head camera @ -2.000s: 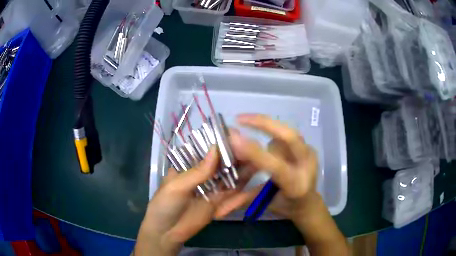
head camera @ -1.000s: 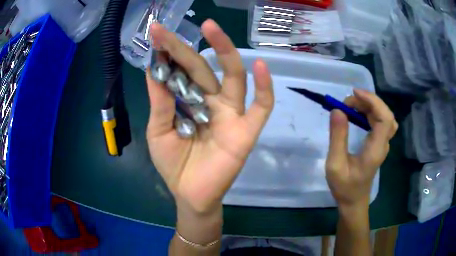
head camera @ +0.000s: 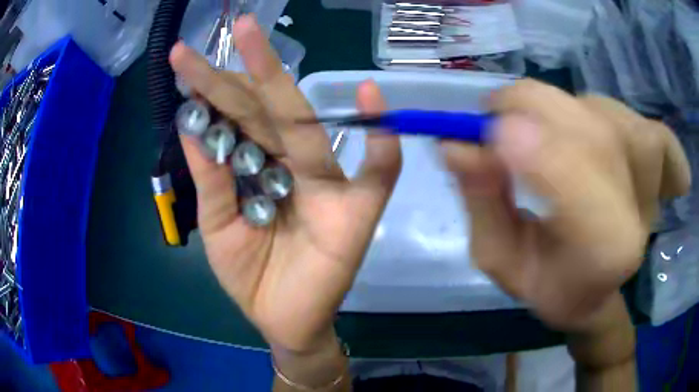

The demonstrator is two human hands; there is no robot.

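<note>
My left hand [head camera: 283,222] is raised left of centre, palm up. It holds several silver miniature motors [head camera: 247,158] with their round ends facing me; their bodies and wires are hidden behind them. My right hand [head camera: 559,199], blurred, holds a blue-handled fine-tipped tool [head camera: 437,125] level. Its thin dark tip points left, in front of my left hand's fingers and to the right of the motor ends; I cannot tell if it touches anything. The white work tray [head camera: 429,253] lies below both hands, with a thin silver piece [head camera: 337,142] showing near its left side.
A blue parts bin [head camera: 57,207] full of loose motors stands at the left. A black hose with a yellow nozzle [head camera: 166,217] lies beside it. A clear box with motors in rows [head camera: 452,38] is behind the tray. Clear boxes [head camera: 672,276] are piled at the right.
The bunch of motors was turned so their round ends face me. My left hand has shifted slightly left. My right hand has come up and left, bringing the tool tip towards my left hand.
</note>
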